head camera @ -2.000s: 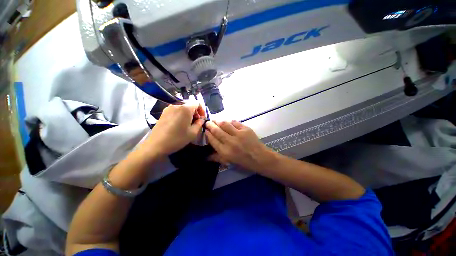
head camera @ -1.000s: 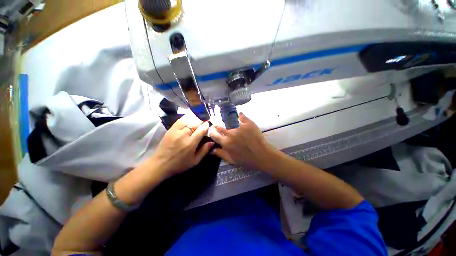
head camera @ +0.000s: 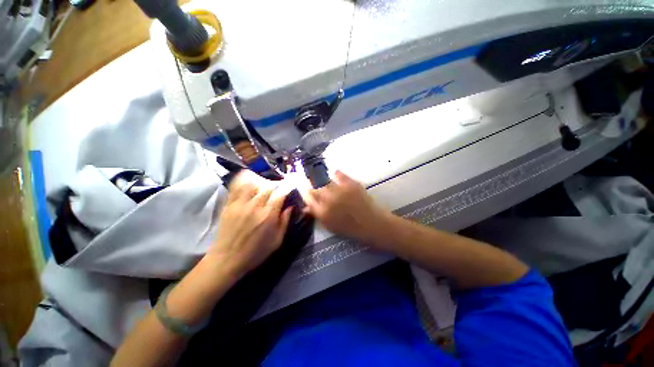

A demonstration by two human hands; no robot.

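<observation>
The light grey garment (head camera: 154, 226) lies heaped left of the needle, with black fabric (head camera: 276, 269) running under my left wrist to the table's front edge. My left hand (head camera: 251, 218) presses and holds the black and grey cloth just in front of the presser foot (head camera: 288, 166). My right hand (head camera: 348, 208) is slightly blurred, its fingertips on the cloth edge beside the dark knobbed guide (head camera: 316, 172). The seam edge between the hands is washed out by the lamp, so its layers cannot be told.
The white sewing machine head (head camera: 416, 54) spans the top. A printed ruler (head camera: 459, 193) runs along the table's front edge. More grey and black pieces (head camera: 574, 247) are heaped at lower right. A brown wooden surface (head camera: 100, 36) shows at upper left.
Since two seconds ago, my hands have shifted from pinching a small edge together to lying on either side of it. The view has moved. Since one second ago, my left hand lies flatter.
</observation>
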